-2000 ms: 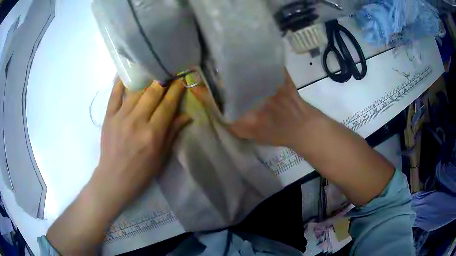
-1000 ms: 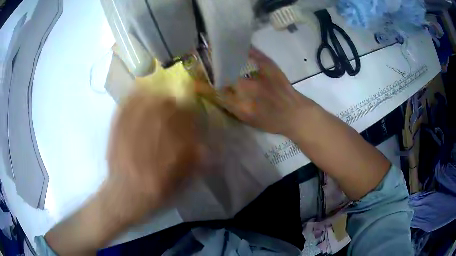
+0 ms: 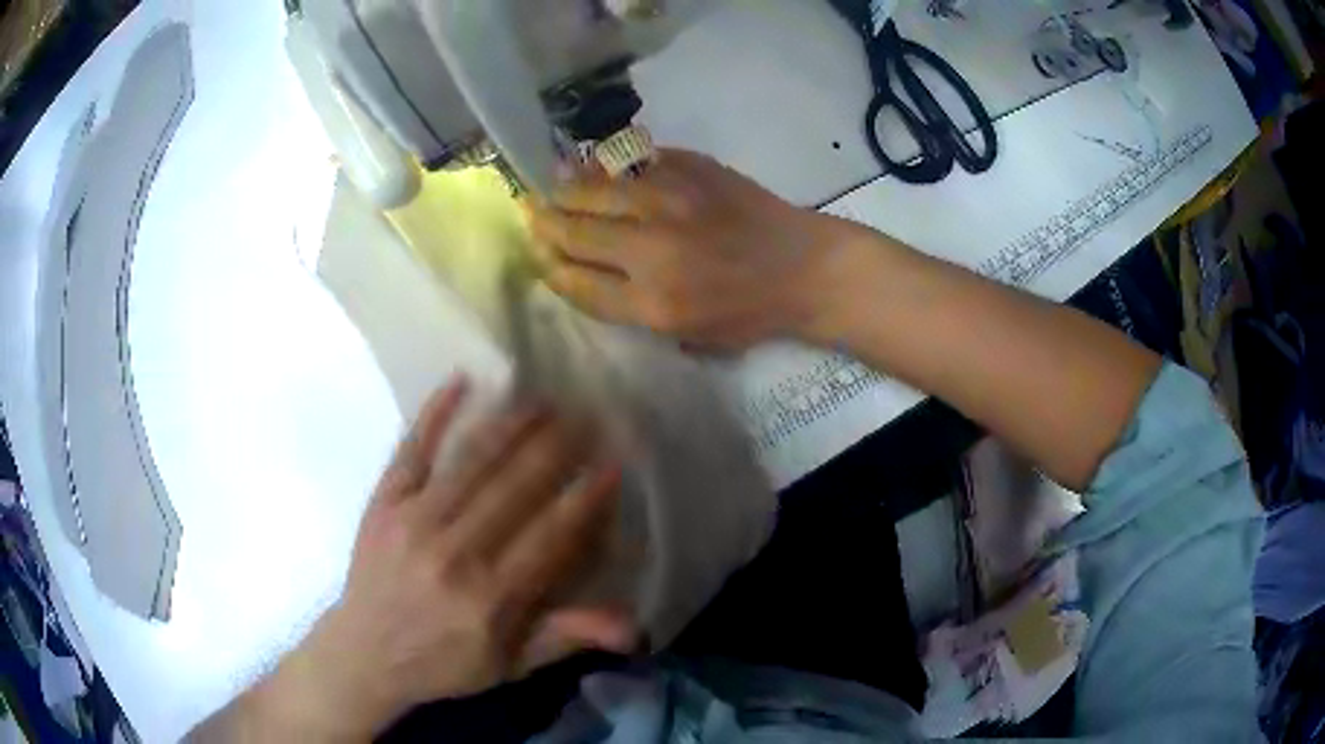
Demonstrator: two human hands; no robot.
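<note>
The pale grey fabric piece (image 3: 676, 451) runs from under the sewing machine head (image 3: 422, 73) down over the table's front edge. It looks yellow under the lamp near the needle. My left hand (image 3: 487, 545) lies on the lower left part of the cloth, fingers apart and somewhat blurred; I cannot tell if it grips the cloth. My right hand (image 3: 669, 247) rests on the cloth just right of the needle area, fingers bent, fingertips close to the machine head. The needle and presser foot are mostly hidden.
Curved grey pieces (image 3: 109, 334) lie flat at the left of the white table. Black scissors (image 3: 930, 116) lie right of the machine head. A bobbin-like metal part (image 3: 1078, 51) and thread ends are at the upper right. A printed ruler (image 3: 1090, 211) runs along the front edge. Cut scraps (image 3: 1017, 640) are below the table.
My left hand has moved from beside the needle down toward the front edge. More of the cloth's left side shows. My right hand shows more fully beside the machine head. The camera view has shifted.
</note>
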